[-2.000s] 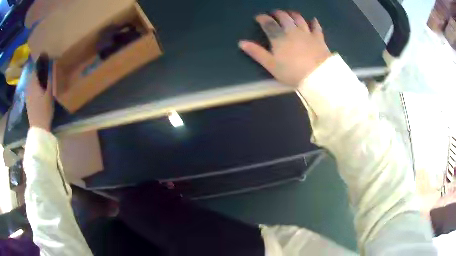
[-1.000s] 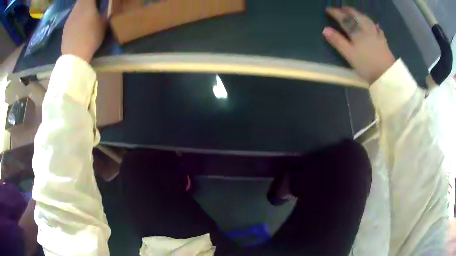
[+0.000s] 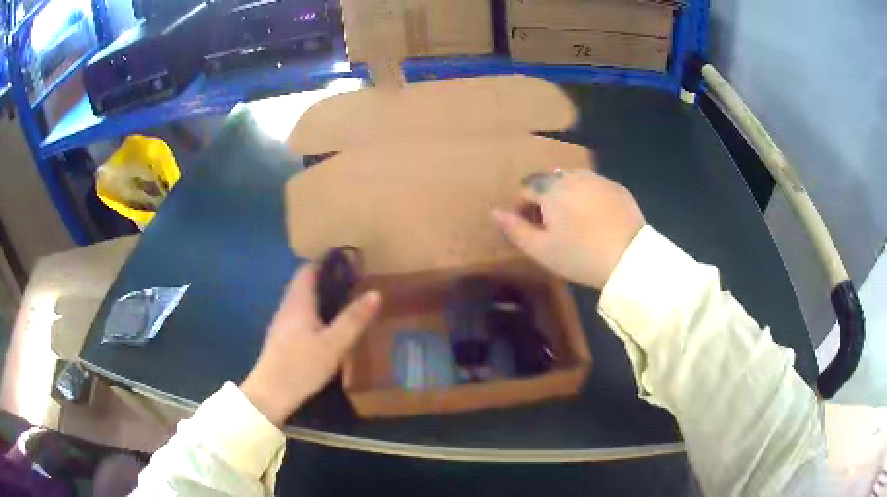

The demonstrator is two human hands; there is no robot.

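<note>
An open mailer box (image 3: 467, 396) stands near the table's front edge, its long lid (image 3: 428, 194) folded back away from me. Inside lie a black power adapter (image 3: 471, 325) with dark cord and a pale blue-grey flat item at the left, blurred. My left hand (image 3: 316, 330) is at the box's left end and holds a small dark coiled cable (image 3: 337, 281). My right hand (image 3: 576, 221) is over the right part of the lid, fingers curled, blurred; no thing shows in it, and whether it grips the lid is unclear.
A clear plastic bag (image 3: 144, 314) with a flat item lies at the table's left. A yellow-rimmed waste bag (image 3: 138, 180) hangs beyond. A blue rack (image 3: 438, 68) with cartons (image 3: 587, 34) and black cases (image 3: 267, 31) stands behind. A tubular rail (image 3: 778, 175) runs along the right. A person's purple sleeve shows lower left.
The view has lifted to the tabletop and rack. The box now sits in front of me, and my hands have come in to it from wide apart. The dark coil now shows in my left hand.
</note>
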